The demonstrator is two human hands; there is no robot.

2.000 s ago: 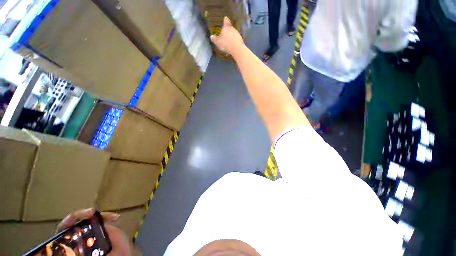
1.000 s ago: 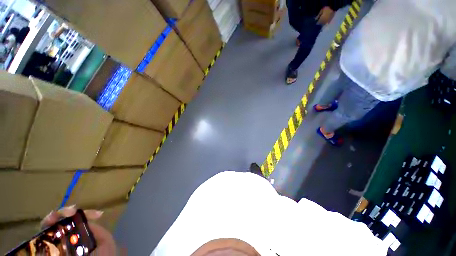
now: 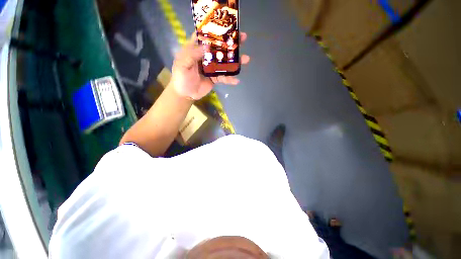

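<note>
My left hand [image 3: 192, 71] is stretched out in front at the top centre of the head view. It is shut on a smartphone [image 3: 219, 40], whose lit screen shows a picture with round buttons below it. The phone's top end is cut off by the frame edge. My fingers wrap round both long sides of it. My right hand is not in view.
A green bench [image 3: 60, 66] with a blue and white box [image 3: 99, 102] lies left. A brown carton [image 3: 193, 124] sits low beside yellow-black tape. Large cartons [image 3: 424, 116] stand right along striped tape. Dark legs, apparently another person's, show at bottom right.
My left hand and the phone have moved from the lower left up to the top centre. The view has turned: cartons now stand right, the bench left. The two people ahead have left view.
</note>
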